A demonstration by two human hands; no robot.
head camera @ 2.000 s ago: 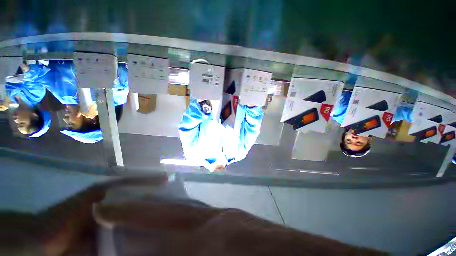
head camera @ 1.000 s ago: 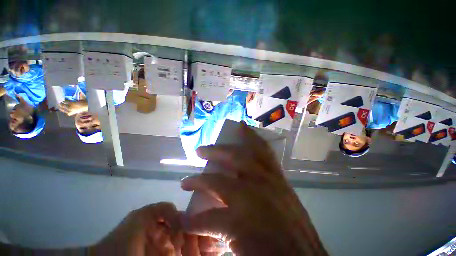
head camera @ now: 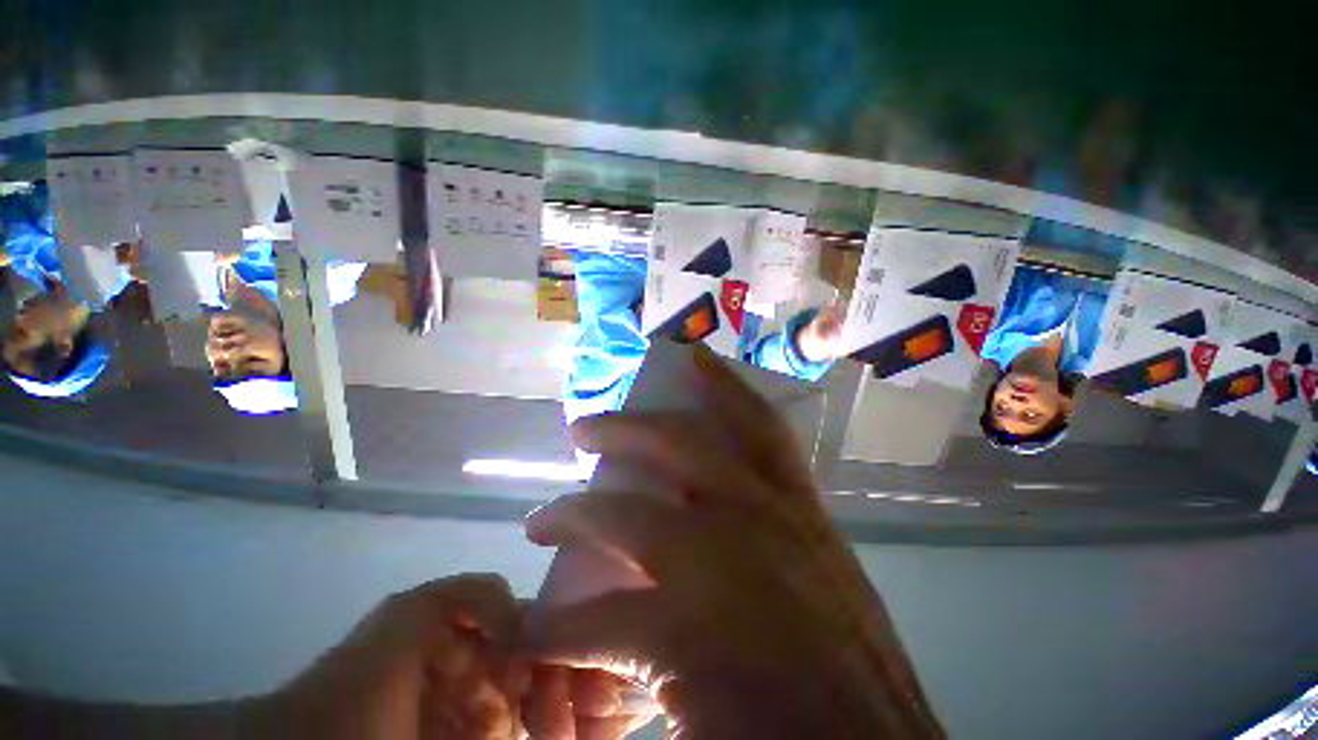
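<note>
The scene appears upside down. One hand, which I take as my left hand (head camera: 470, 643), enters from the lower left with bent fingers bunched at the lower end of a pale flat piece (head camera: 662, 382). The other, taken as my right hand (head camera: 694, 542), enters from the lower right, large and near the camera, its spread fingers across the piece. The hands meet low in the centre, around a bright shiny spot. The fingers hide most of the piece, so I cannot tell what it is.
White printed boxes (head camera: 918, 304) stand in a row along the pale rail (head camera: 723, 149) of the green belt (head camera: 925, 72). Some show a dark device picture and red badge. People in blue smocks and pale caps are opposite. A white post (head camera: 327, 390) and brown cartons (head camera: 557, 289) are behind.
The row of boxes has shifted left. Two seconds ago a blurred hand lay across the bottom; since one second ago both hands hold nearly the same pose. A person opposite has moved an arm.
</note>
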